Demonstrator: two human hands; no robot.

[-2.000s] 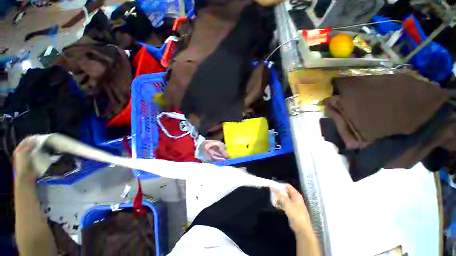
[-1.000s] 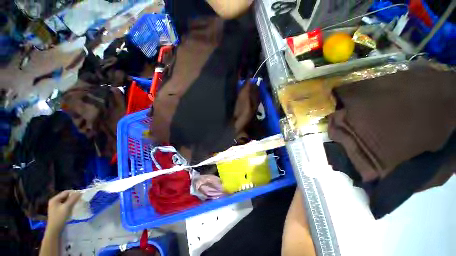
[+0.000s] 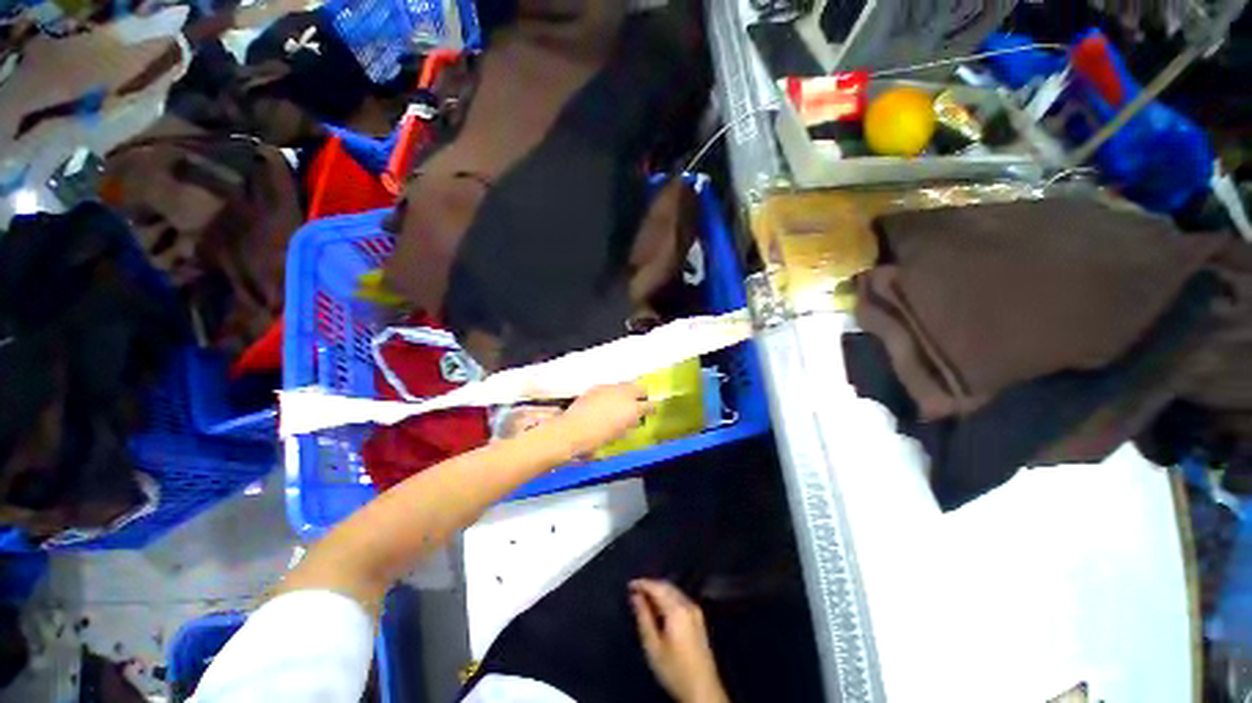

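Note:
A long white fabric strip (image 3: 549, 378) lies across the blue crate (image 3: 305, 467), from its left rim to the table edge. My left hand (image 3: 604, 418) is over the crate, just below the strip and at the yellow item (image 3: 673, 401); whether it grips anything cannot be told. My right hand (image 3: 670, 629) is low over my dark lap, fingers slightly apart, with nothing visible in it. Brown and black cloth (image 3: 549, 206) hangs into the back of the crate.
Brown and black panels (image 3: 1030, 302) lie on the white table (image 3: 1016, 577) at right. A parts tray (image 3: 934, 170) holds a round yellow-orange item (image 3: 899, 121). A measuring tape (image 3: 817, 549) runs along the table edge. Dark cloth heaps (image 3: 83, 357) and another blue crate (image 3: 179, 481) are at left.
My left hand has let go of the strip's left end and moved right over the crate. That end now rests at the crate's left rim. My right hand has come into view over my lap.

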